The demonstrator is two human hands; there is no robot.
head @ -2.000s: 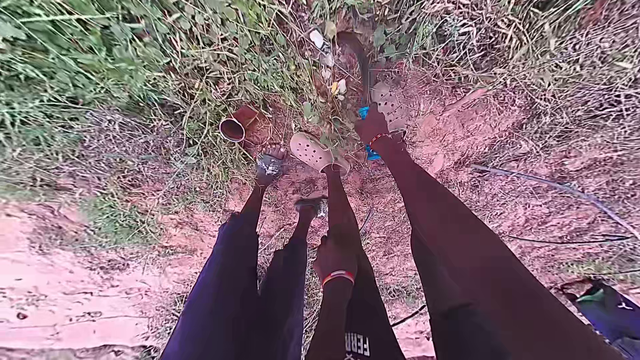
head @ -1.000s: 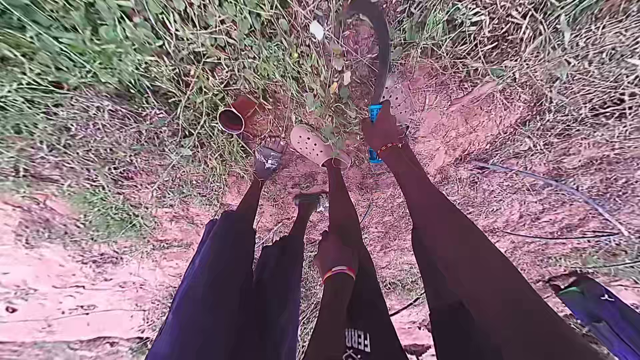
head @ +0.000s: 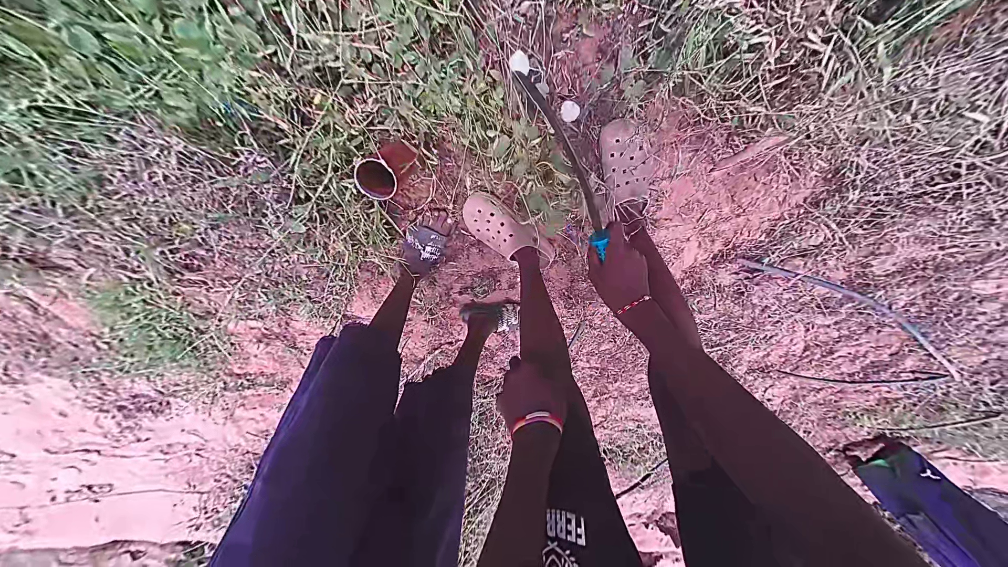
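A long curved dark blade, like a sickle's or machete's, has a blue handle. Around that handle my right hand is closed, with a beaded band at the wrist. The blade points up and left over low plants, its tip beside a small white object. My left hand, with a striped wristband, rests over my lower leg; whether its fingers hold anything is not clear. Below the blade are my pale perforated clogs, one at the left and one at the right.
Another person's legs and sandalled feet are close on the left. A reddish-brown pipe or container lies in the grass. A thin hose crosses the soil at the right. Dark blue cloth is at the lower right.
The blade pointed up past the plants a second ago and now slants to the upper left. My right hand has moved slightly down with it. My left hand stays near my leg.
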